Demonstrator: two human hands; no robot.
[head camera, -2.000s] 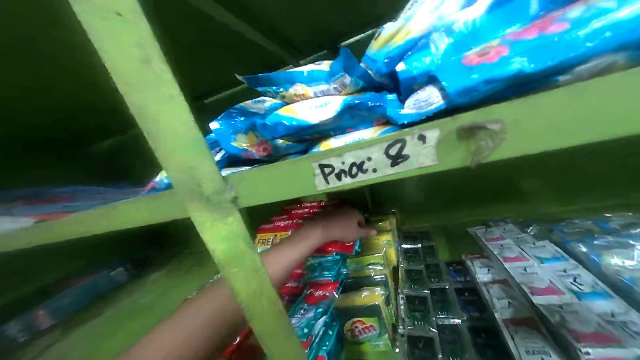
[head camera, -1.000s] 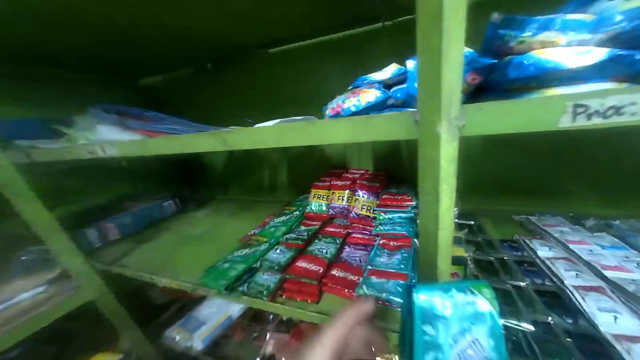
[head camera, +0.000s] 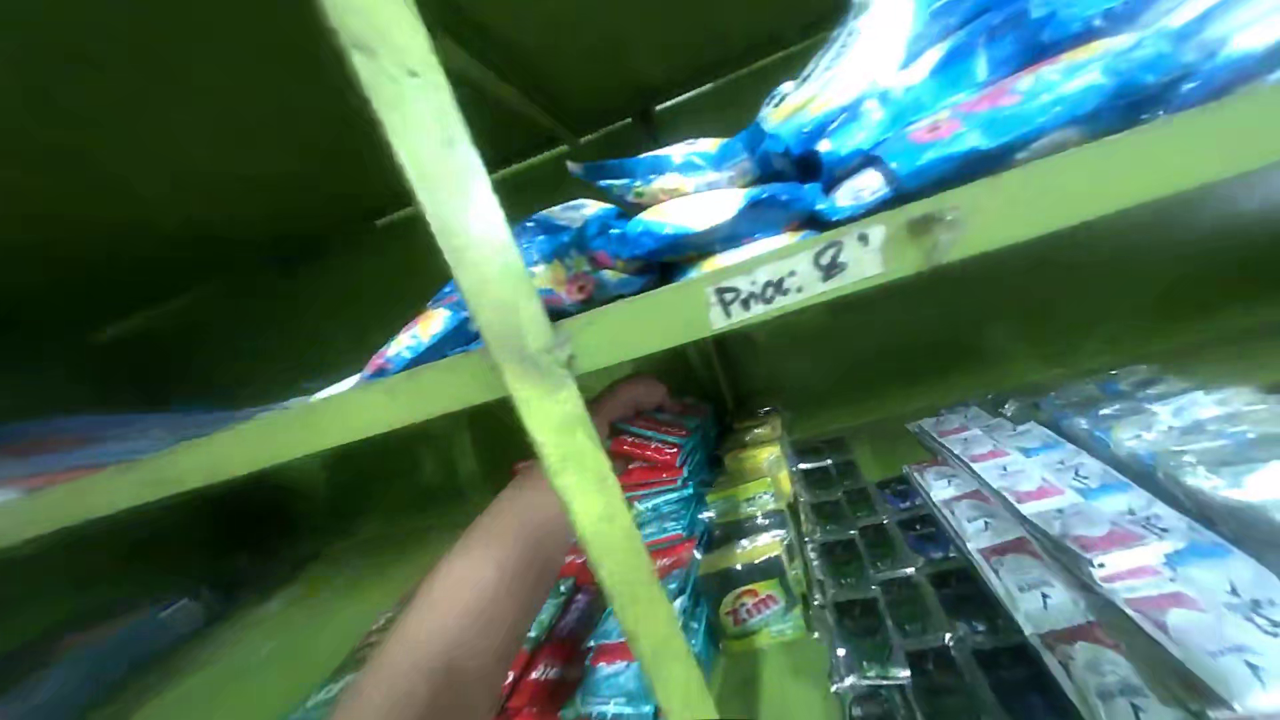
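My left hand (head camera: 637, 400) reaches in behind the green post, its forearm rising from the bottom edge. It rests at the far end of a stack of red and teal Colgate sachet strips (head camera: 662, 450); its fingers are partly hidden, so a grip cannot be made out. Just right of the stack lies a strip of yellow and dark Zim sachets (head camera: 755, 600). More red and teal sachets (head camera: 610, 665) lie nearer, partly behind the post. My right hand is out of view.
A slanting green post (head camera: 520, 370) crosses in front of the forearm. Above the hand runs a shelf edge (head camera: 620, 330) with a handwritten price label, bearing blue packets (head camera: 720, 210). Dark sachet strips (head camera: 870, 570) and white-pink strips (head camera: 1080, 510) lie to the right.
One second ago the hand was low, near the front of the shelf beside teal sachets; now it is at the back of the red and teal stack. The view has swung considerably.
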